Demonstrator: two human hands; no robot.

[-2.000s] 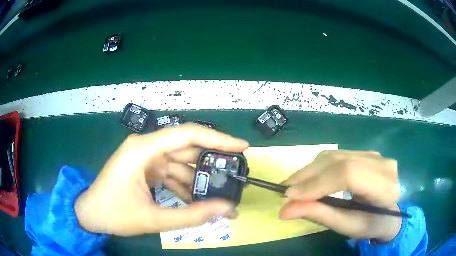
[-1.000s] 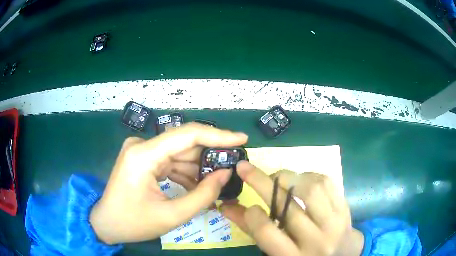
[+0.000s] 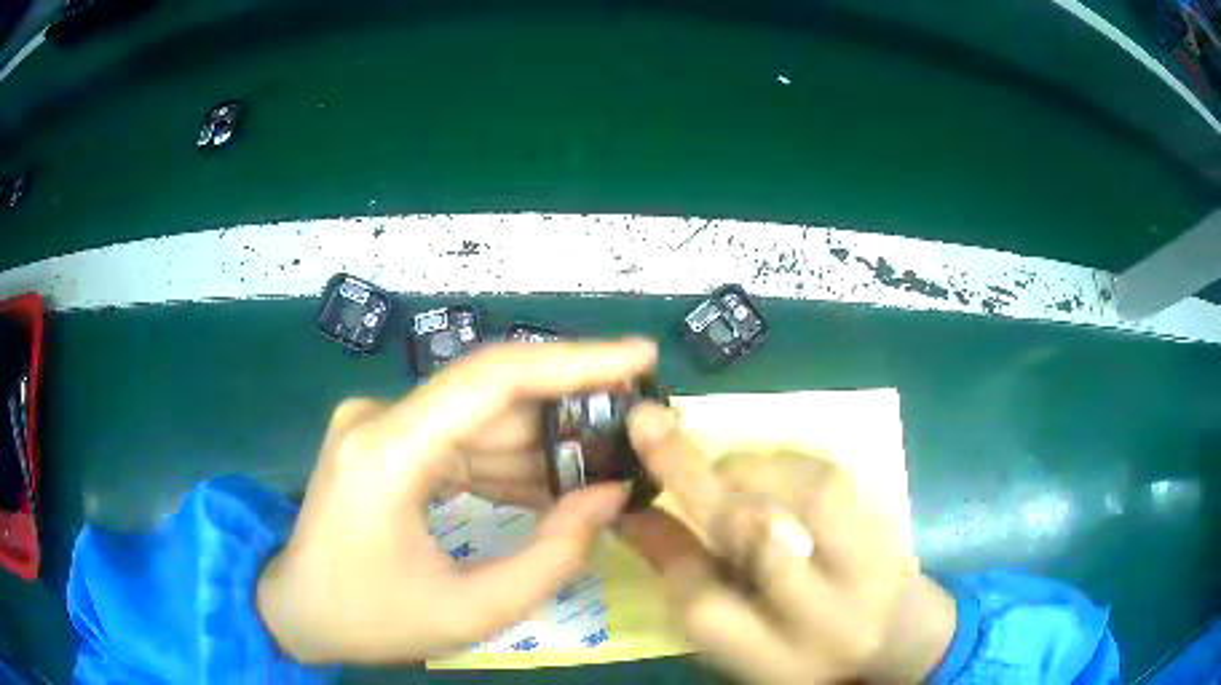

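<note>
My left hand (image 3: 415, 522) holds a black rounded-square watch housing (image 3: 596, 448) between fingers and thumb, open side up. Silver and white parts show inside; the housing is slightly blurred. My right hand (image 3: 803, 549) is blurred, its index fingertip and thumb on the housing's right side. The tweezers cannot be made out in it. Beneath the hands lies a yellow adhesive backing sheet (image 3: 844, 428) with a white, blue-marked 3M area (image 3: 462, 529) at its left.
Open housings lie beyond my hands, at left (image 3: 355, 315), nearer the middle (image 3: 445, 337) and at right (image 3: 724, 325); another is partly hidden. A white strip (image 3: 576, 254) separates the far green surface, with a small dark part (image 3: 220, 125). Red tray (image 3: 20, 549) left, pale post (image 3: 1178, 274) right.
My right hand has moved left from working with tweezers inside the housing to fingering its right side. The tweezers have dropped from sight. Small parts on the far surface have shifted left.
</note>
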